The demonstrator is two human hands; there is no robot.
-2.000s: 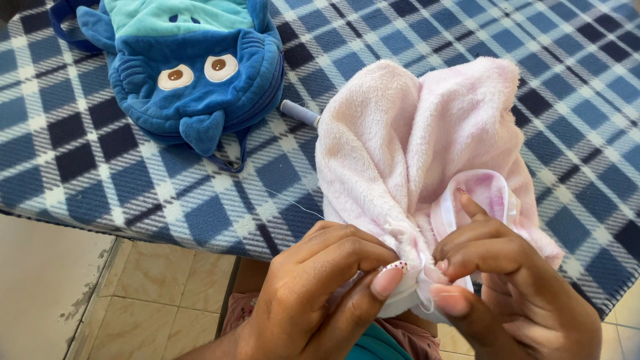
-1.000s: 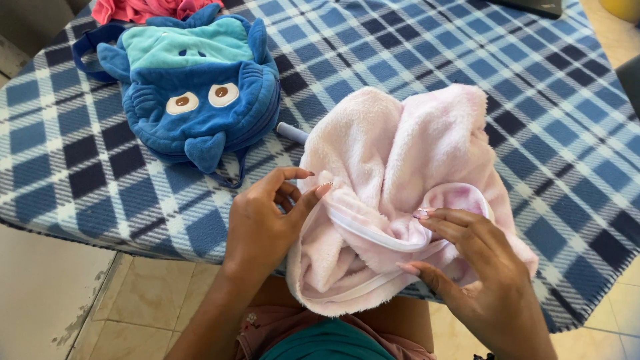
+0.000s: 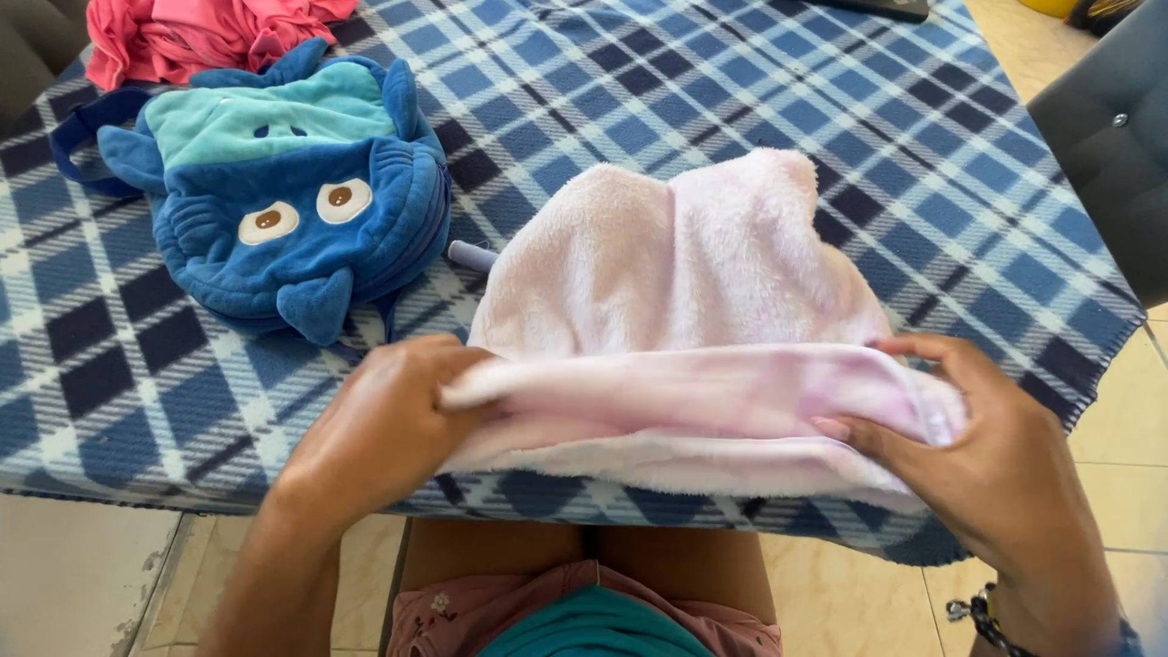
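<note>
A pale pink fleecy cloth item (image 3: pixel 675 265) lies at the near edge of the table, its front edge folded up and stretched between my hands. My left hand (image 3: pixel 388 424) grips the left end of that edge, fingers closed on it and slightly blurred. At the right end, my right hand (image 3: pixel 976 438) pinches the fabric between thumb and fingers. Just beyond the cloth's left side lies a spool of light thread (image 3: pixel 472 256), partly hidden by the cloth.
A blue plush animal backpack (image 3: pixel 301 196) lies at the left, with a crumpled coral-pink cloth (image 3: pixel 205 36) behind it. A plaid fleece cover (image 3: pixel 566 100) drapes the table. A dark flat object (image 3: pixel 881 7) sits at the far edge; a grey tufted chair (image 3: pixel 1109 155) stands at the right.
My hands have moved apart, and the pink cloth's bunched front edge is now drawn out wide between them. The view has shifted, showing more of the table's far side.
</note>
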